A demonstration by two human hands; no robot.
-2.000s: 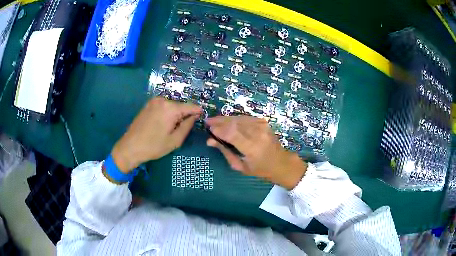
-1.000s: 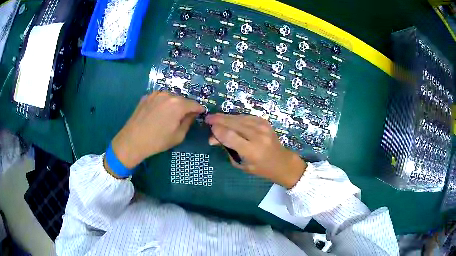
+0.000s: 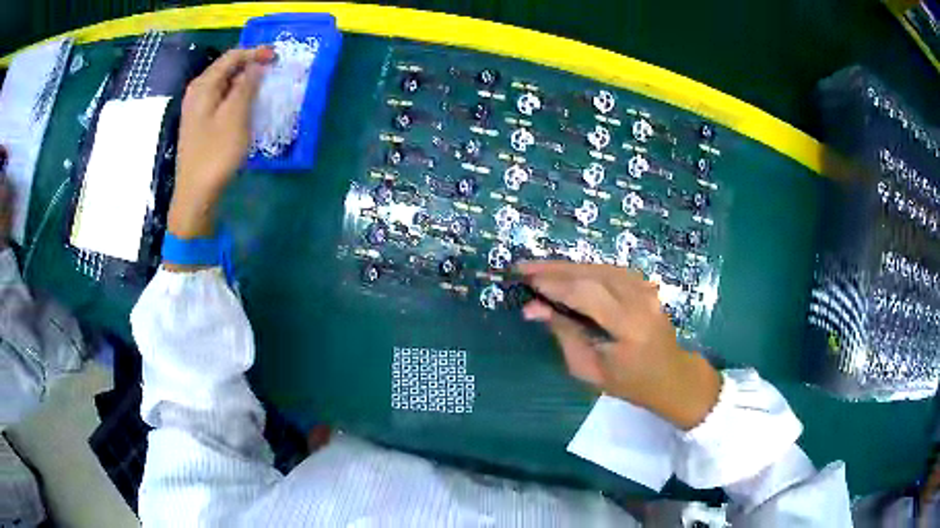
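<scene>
My left hand [image 3: 214, 129] is over the left edge of the blue parts bin [image 3: 322, 98], fingertips at its upper part. The bin is full of small white pieces [image 3: 280, 108]. Whether the fingertips pinch a piece is too small to tell. My right hand [image 3: 608, 320] holds slim black tweezers [image 3: 573, 316] over the lower part of the clear blister tray [image 3: 356, 222]. The tray lies flat with rows of round modules, some with white spoked faces [image 3: 515, 176], some dark. The tweezer tip is dark and unclear near a white-faced module.
A pale grid of tiny squares [image 3: 431, 381] and a white card [image 3: 625, 441] lie near me. Stacked blister trays [image 3: 876, 248] stand at right. A black box with white paper [image 3: 121, 177] is at left. Another person's sleeve [image 3: 36, 335] shows at far left. Yellow tape [image 3: 577, 55] edges the mat.
My left hand has left the spot beside my right hand and moved up-left to the blue bin. My right hand has shifted right, still with the tweezers. The view has shifted slightly.
</scene>
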